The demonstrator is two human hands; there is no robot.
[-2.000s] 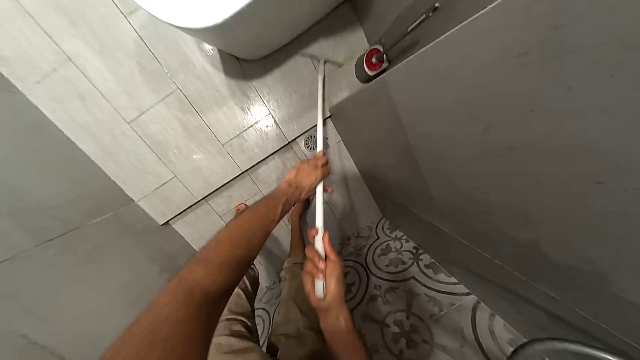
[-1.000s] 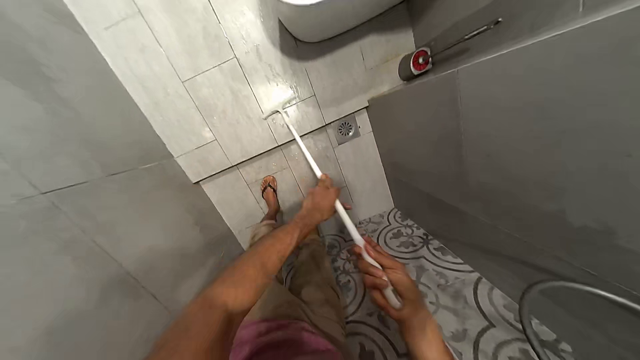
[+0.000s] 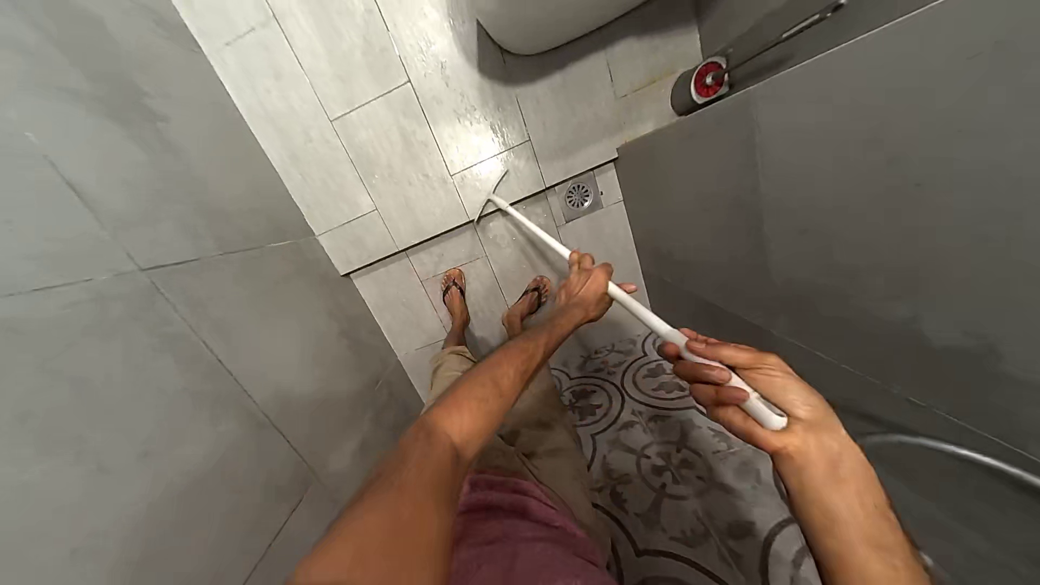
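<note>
A long white-handled floor squeegee (image 3: 548, 237) runs slantwise across the view, its thin blade at the upper left end over the edge of the raised tile floor (image 3: 422, 175). My left hand (image 3: 587, 286) is closed around the middle of the handle. Near the handle's end, my right hand (image 3: 731, 386) grips it with the fingers wrapped from the side. Wet, shiny patches show on the pale tiles beyond the blade. A square metal floor drain (image 3: 578, 196) lies right of the blade, below the step.
A toilet brush in a grey holder (image 3: 691, 91) stands behind the grey partition wall (image 3: 829, 187). The white toilet base (image 3: 552, 24) is at the top. My feet in flip-flops (image 3: 455, 284) are below the step. A silvery hose (image 3: 951, 447) curves at lower right.
The squeegee blade has moved from near the toilet and brush holder back to the step edge, left of the drain. Both hands still hold the handle. The view has shifted.
</note>
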